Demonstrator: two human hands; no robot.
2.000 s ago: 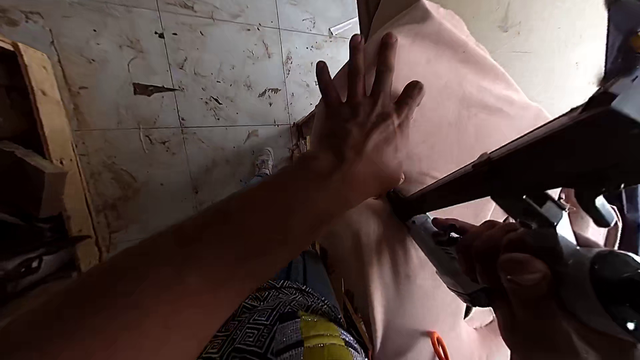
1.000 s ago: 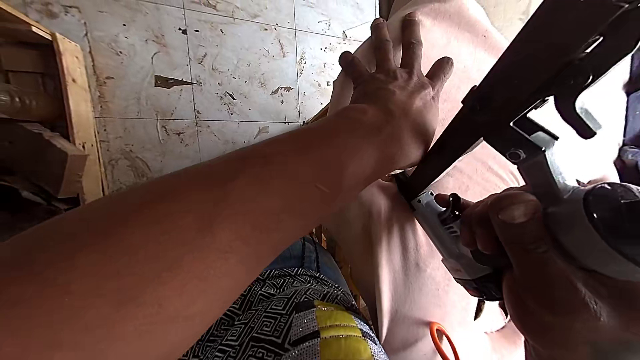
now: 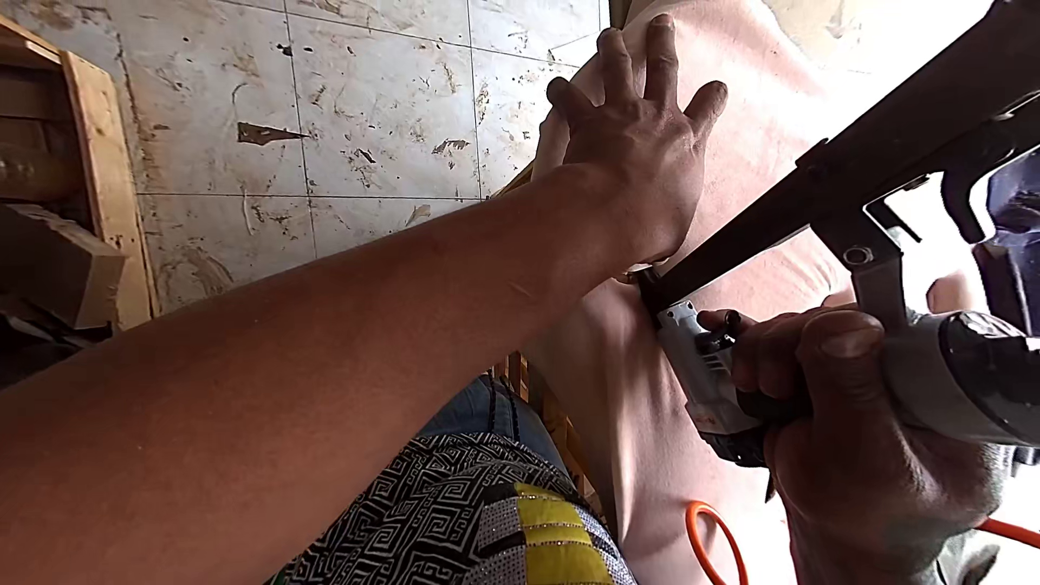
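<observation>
Pale pink sheet material (image 3: 747, 106), leather or fabric, lies draped over a piece of work in front of me. My left hand (image 3: 638, 146) presses flat on it with the fingers spread. At the right, my right hand (image 3: 845, 406) is closed around the handle of a pneumatic nailer or stapler (image 3: 699, 374) with a long dark magazine (image 3: 812, 179). The tool's nose meets the pink material just beside my left wrist. What lies under the nose is hidden.
An orange air hose (image 3: 713, 536) loops over the material at the bottom. A wooden frame (image 3: 110, 171) holding wood pieces (image 3: 61, 260) stands at the left. Stained floor tiles (image 3: 382, 106) stretch behind my left arm. Dark blue material (image 3: 1011, 244) shows at the right edge.
The tool's magazine has swung to a steeper slant in the view. My left hand stays spread on the pink material, and my right hand keeps its hold on the tool.
</observation>
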